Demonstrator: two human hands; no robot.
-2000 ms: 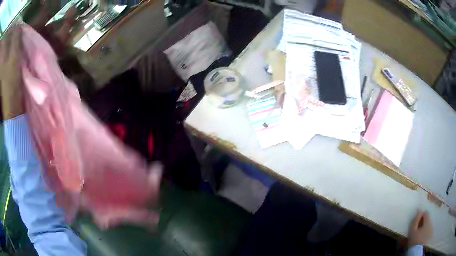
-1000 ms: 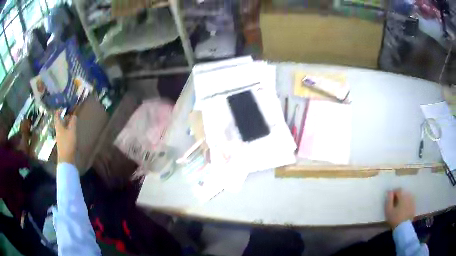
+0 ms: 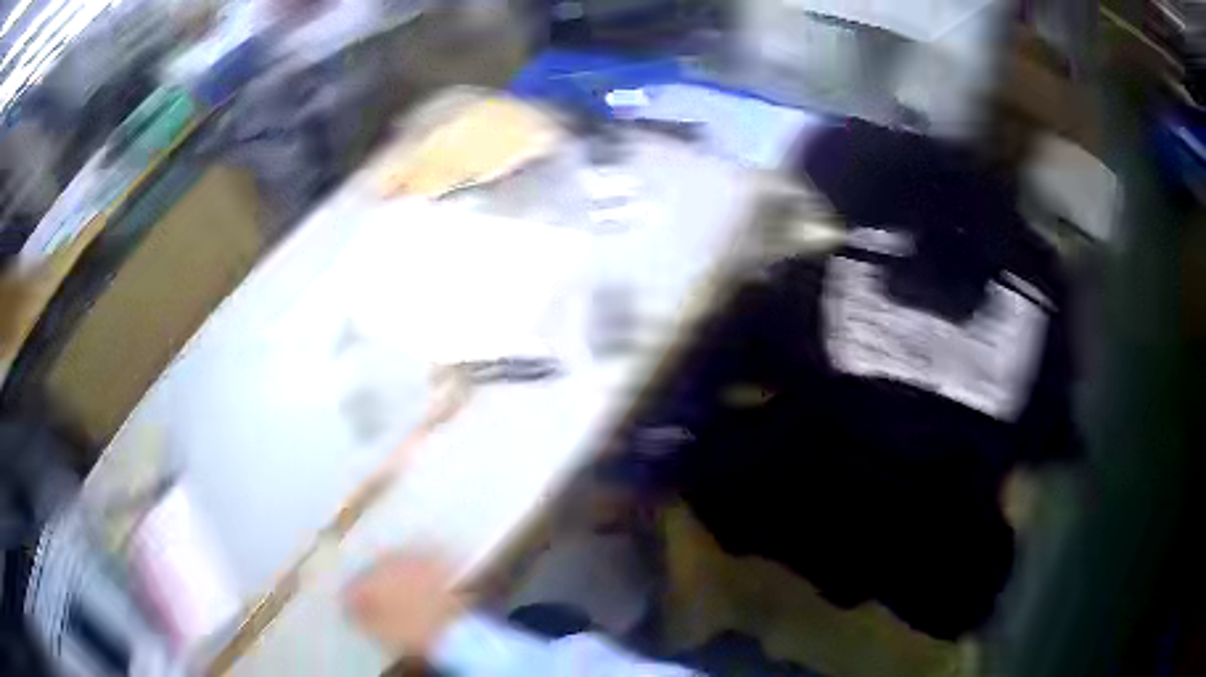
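The picture is strongly blurred. My right hand (image 3: 403, 602) is at the near edge of the pale table, at lower left; whether its fingers are open or closed is unclear. My left hand is out of the picture. A dark top (image 3: 846, 483) with a white lace yoke (image 3: 932, 337) lies to the right of the table, over a yellow-brown support (image 3: 754, 582). My right hand is not touching the top.
The worktable (image 3: 529, 456) runs diagonally from lower left to upper centre. A white sheet (image 3: 489, 278) and dark, slim tools (image 3: 509, 370) lie on it. A pink-edged pad (image 3: 179, 562) is at lower left. Something blue (image 3: 595, 82) is beyond the far end.
The view has swung right, bringing the dark top into sight. The phone and pink garment are no longer visible. My left hand has left the picture; my right hand now appears at lower left.
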